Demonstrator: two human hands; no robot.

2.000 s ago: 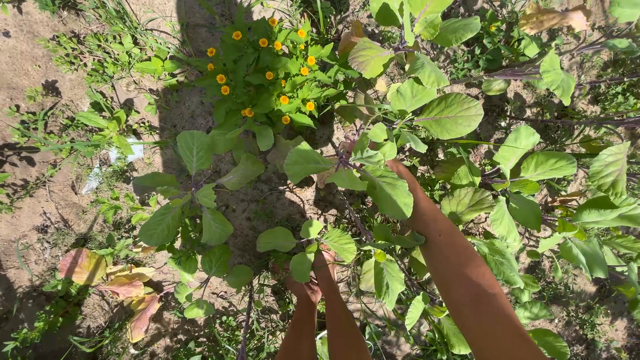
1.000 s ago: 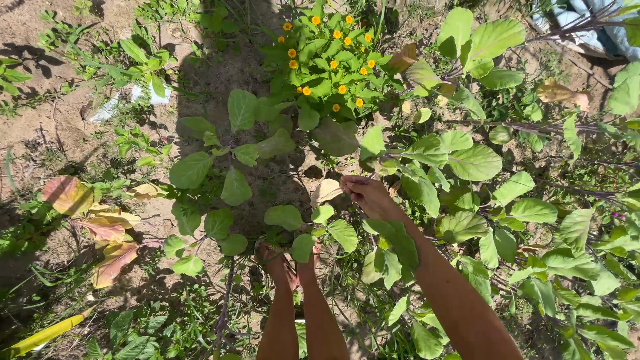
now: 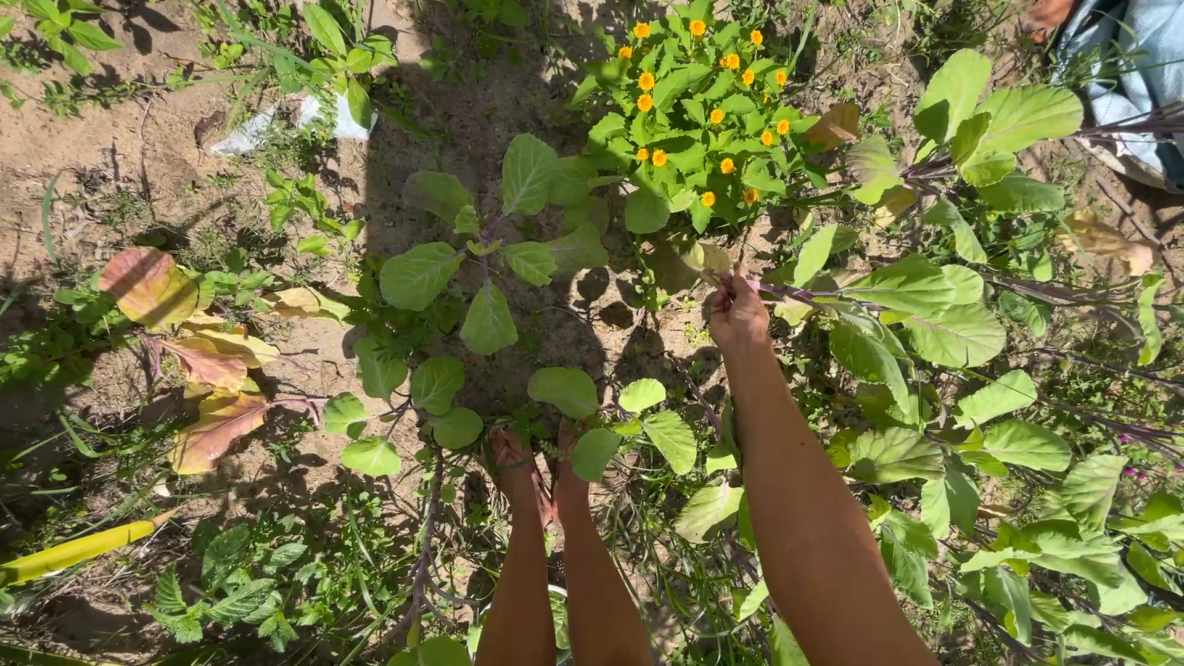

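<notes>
My right hand [image 3: 738,310] has its thumb and fingers closed on the purple stem [image 3: 786,292] of a broad-leaved plant, just below the yellow-orange flowers [image 3: 717,116]. A dull, shaded leaf [image 3: 680,265] lies just left of the fingertips; whether it joins the held stem is unclear. Green leaves [image 3: 902,285] spread to the right of the hand. Left of it stands a smaller plant with pale-veined green leaves [image 3: 421,276]. My left hand is out of view.
My bare feet [image 3: 511,458] stand at lower centre, partly behind leaves. Yellow and reddish leaves [image 3: 217,430] lie at left, above a yellow strip-like object [image 3: 79,552]. Woody purple stems [image 3: 427,546] rise nearby. Bluish sheeting [image 3: 1133,79] is at top right, clear plastic scraps [image 3: 245,134] at top left.
My right hand, largely hidden among leaves two seconds ago, now shows plainly and grips a purple stem. It is slightly closer to the flowers than one second ago. The view has shifted.
</notes>
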